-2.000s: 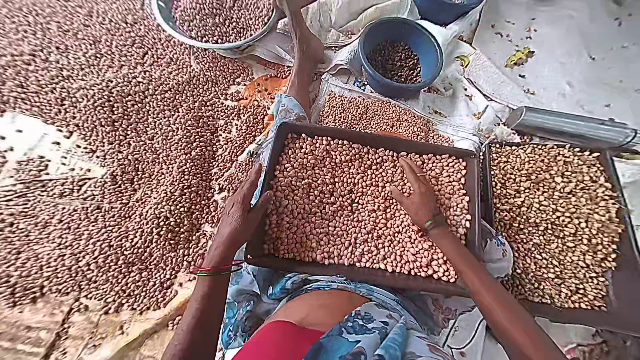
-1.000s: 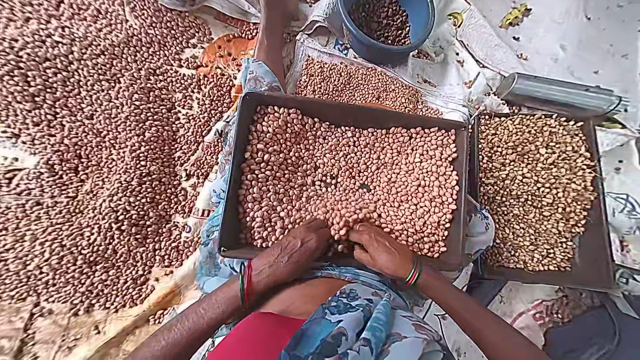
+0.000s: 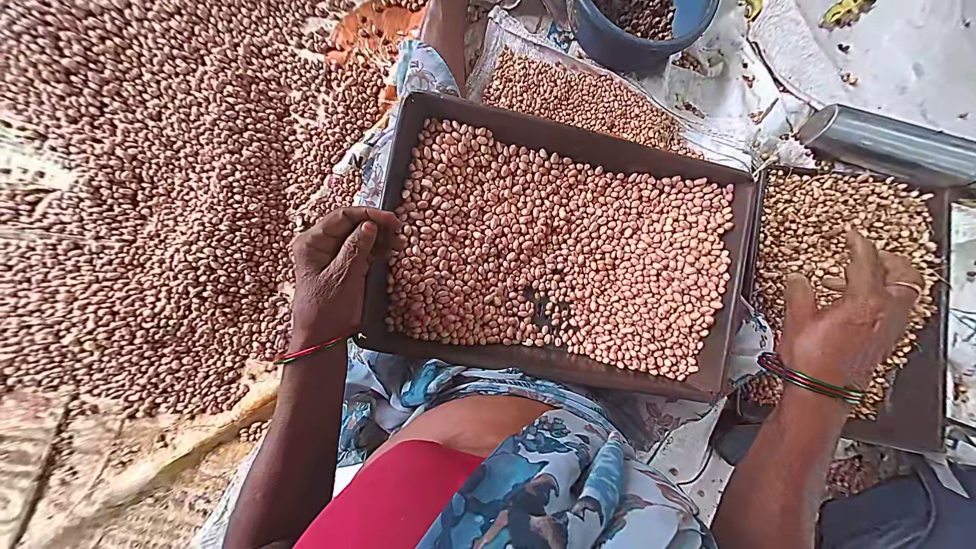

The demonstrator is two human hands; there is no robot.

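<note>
A dark rectangular tray of pinkish shelled peanuts rests on my lap. My left hand grips its left rim, the fingertips bent over the edge. Over a second dark tray at the right, holding paler peanuts, is my right hand with its fingers spread. Whether its fingertips touch those peanuts is not clear. A small dark gap shows among the nuts near the front of the lap tray.
Brownish-pink peanuts spread widely over the ground at left. Behind the lap tray lies a pale sack with more peanuts. A blue tub with dark contents stands beyond it. A metal cylinder lies at the right tray's back edge.
Both hands have left the peanuts at the lap tray's front edge. The left has moved to the tray's left rim, and the right has moved over to the right tray.
</note>
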